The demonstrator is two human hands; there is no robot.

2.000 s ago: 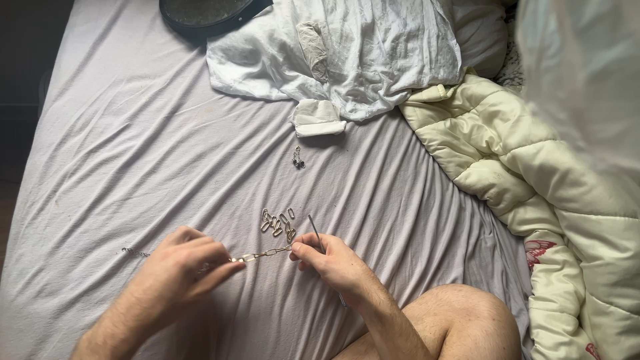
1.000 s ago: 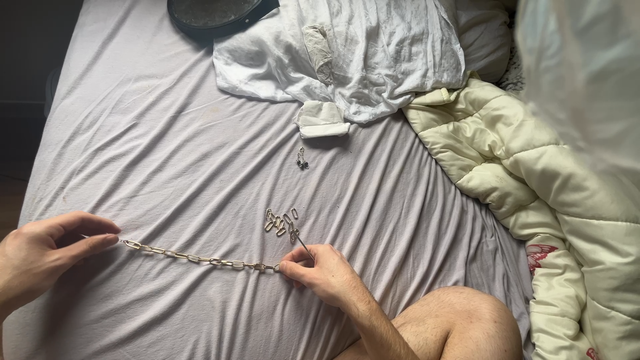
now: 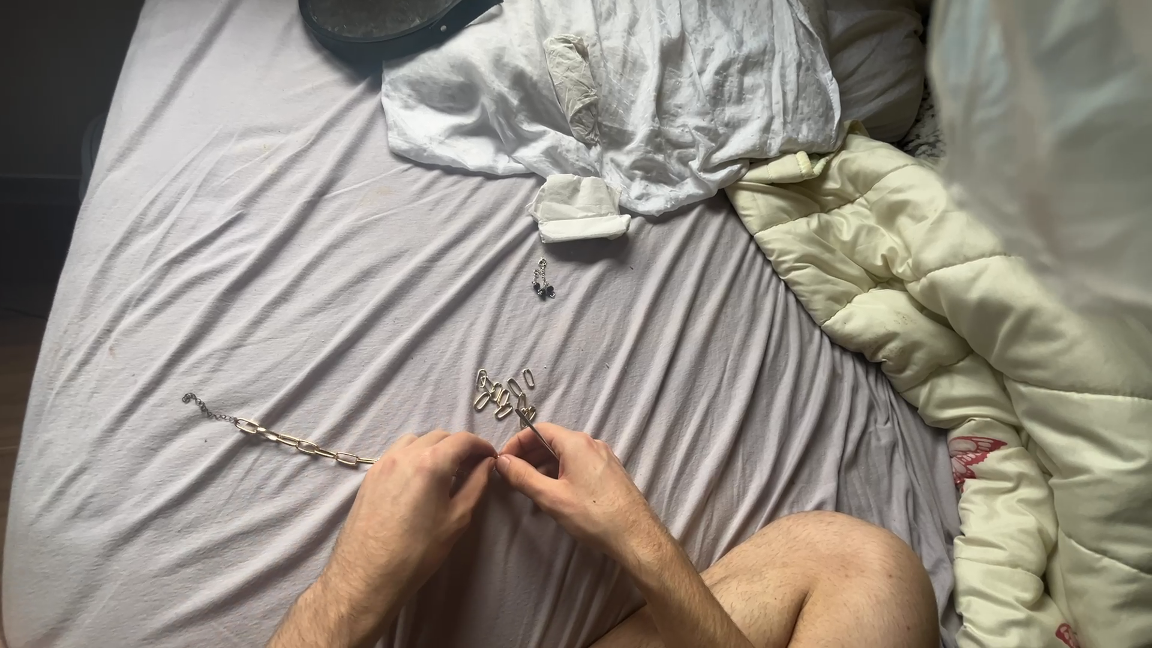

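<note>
A gold-coloured chain of oblong links (image 3: 301,445), with a thin darker extender chain (image 3: 209,410) at its far left end, lies on the bed sheet and runs under my left hand (image 3: 430,486). The left thumb and fingertips pinch its end, which the fingers mostly hide. Touching them are the fingertips of my right hand (image 3: 571,472), closed at the same spot. A thin metal tool (image 3: 536,432), its exact kind unclear, sticks up from the right hand's grip. Just beyond the hands rests a small pile of loose oblong links (image 3: 500,396).
A small chain with dark beads (image 3: 543,283) lies farther up, near a folded white cloth piece (image 3: 580,209). Behind are a crumpled white cloth (image 3: 693,99) and a dark-rimmed round object (image 3: 387,22). A pale yellow quilt (image 3: 972,333) borders the right; my bent knee (image 3: 828,576) is at lower right.
My left hand, apart from the chain at far left one second ago, has come right to meet my right hand. The chain's left part now lies on the sheet with its thin end showing.
</note>
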